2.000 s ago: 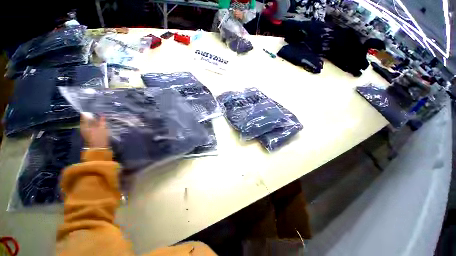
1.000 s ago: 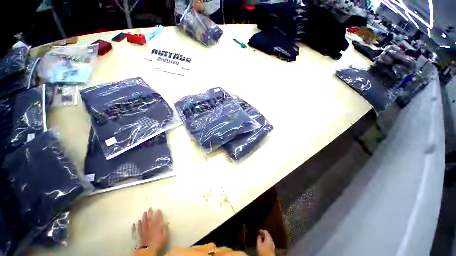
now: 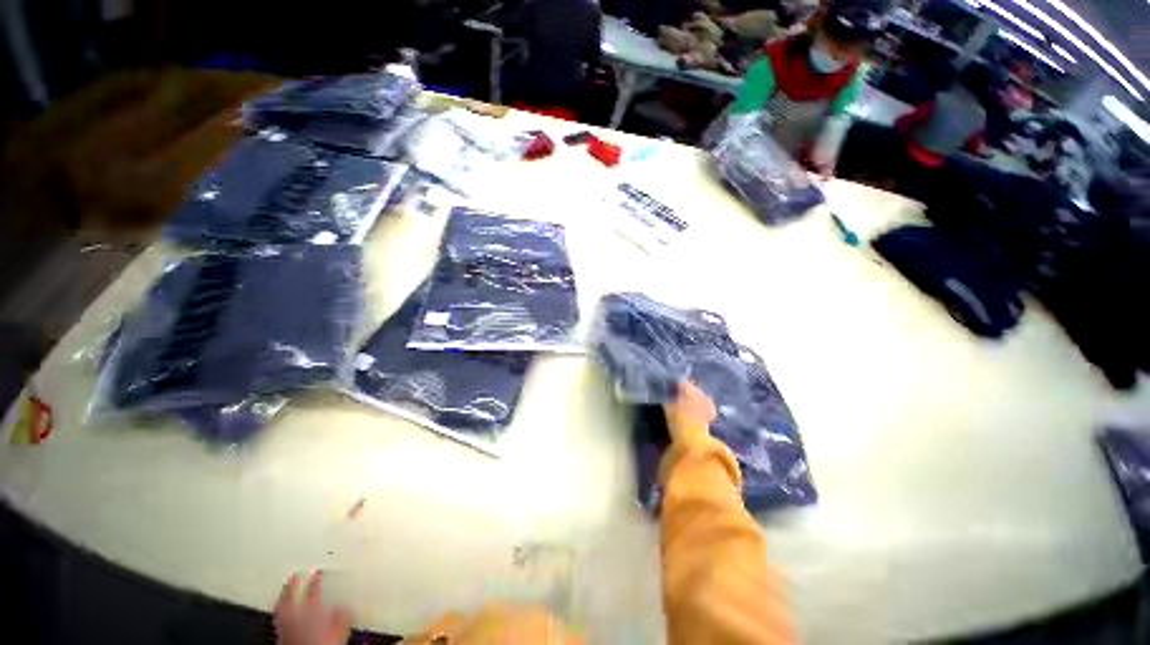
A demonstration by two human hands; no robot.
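Note:
Two dark bagged garments lie overlapped in front of me; the lower bagged garment (image 3: 763, 435) shows to the right. My right hand (image 3: 691, 406) grips the near edge of the upper bagged garment (image 3: 637, 347), which is blurred. My left hand (image 3: 312, 614) is at the table's near edge, fingers apart and empty, partly cut off by the picture's bottom edge. Left of centre, a bagged garment with dark print (image 3: 498, 284) overlaps another bagged garment (image 3: 441, 378).
More bagged garments (image 3: 240, 321) lie at the left of the cream table (image 3: 416, 542). Red-handled scissors (image 3: 38, 420) lie at the left edge. Red items (image 3: 603, 153) and a printed sheet (image 3: 652, 211) are at the back. A person (image 3: 807, 82) across the table handles a bag. Black garments (image 3: 952, 277) lie right.
The view has swung, so the table's left side shows again. My right hand has reached forward from the near edge and taken hold of the upper bag. My left hand remains near the table edge.

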